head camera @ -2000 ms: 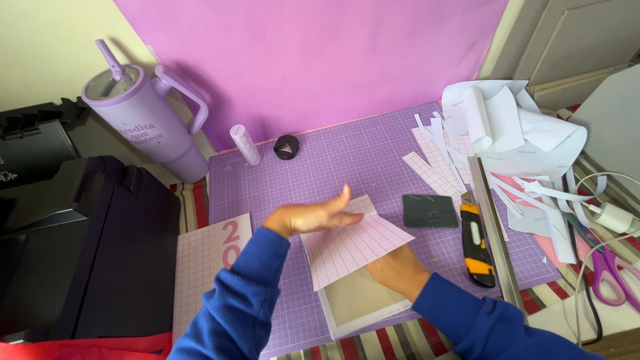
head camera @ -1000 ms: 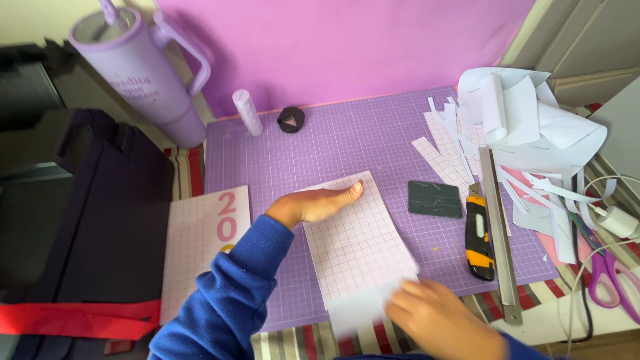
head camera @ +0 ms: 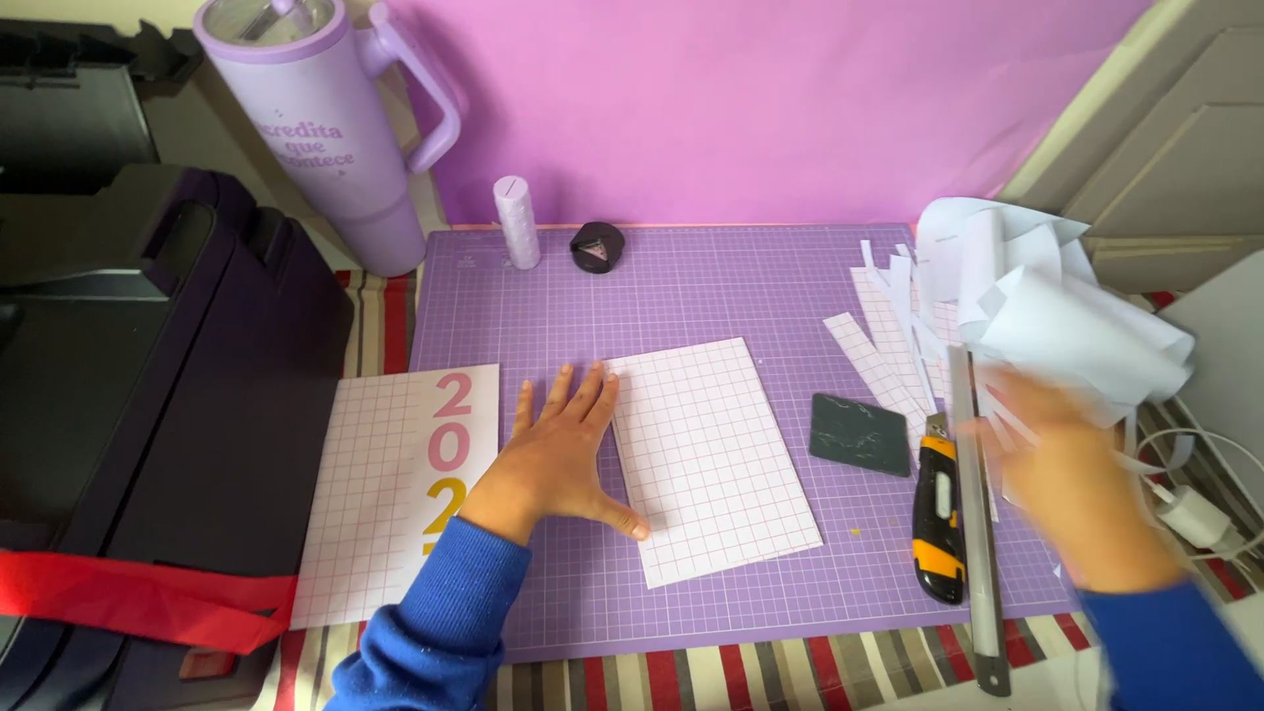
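A white rectangular sheet or board with a pink grid (head camera: 716, 459) lies on the purple cutting mat (head camera: 671, 296). My left hand (head camera: 553, 454) is spread at its left edge, fingertips and thumb touching it. Blurred by motion, my right hand (head camera: 1057, 474) is over the right side of the mat, at the metal ruler (head camera: 983, 573) and paper scraps; whether it holds anything cannot be told. Left of that hand are a yellow and black utility knife (head camera: 936, 523) and a dark green rectangular piece (head camera: 859, 434). A gridded sheet with large coloured numerals (head camera: 370, 474) lies left of my left hand.
Crumpled white paper (head camera: 1076, 316) and cut gridded strips (head camera: 874, 365) lie at the right, near a white charger with cable (head camera: 1200, 513). At the back stand a lilac tumbler (head camera: 321, 138), a small lilac cylinder (head camera: 516, 222) and a round black object (head camera: 596, 247). A black printer (head camera: 148, 375) fills the left.
My right hand has moved from the lower edge of the gridded piece to the right, by the ruler. The loose sheet seen beneath it is out of sight. My left hand now rests at the left edge.
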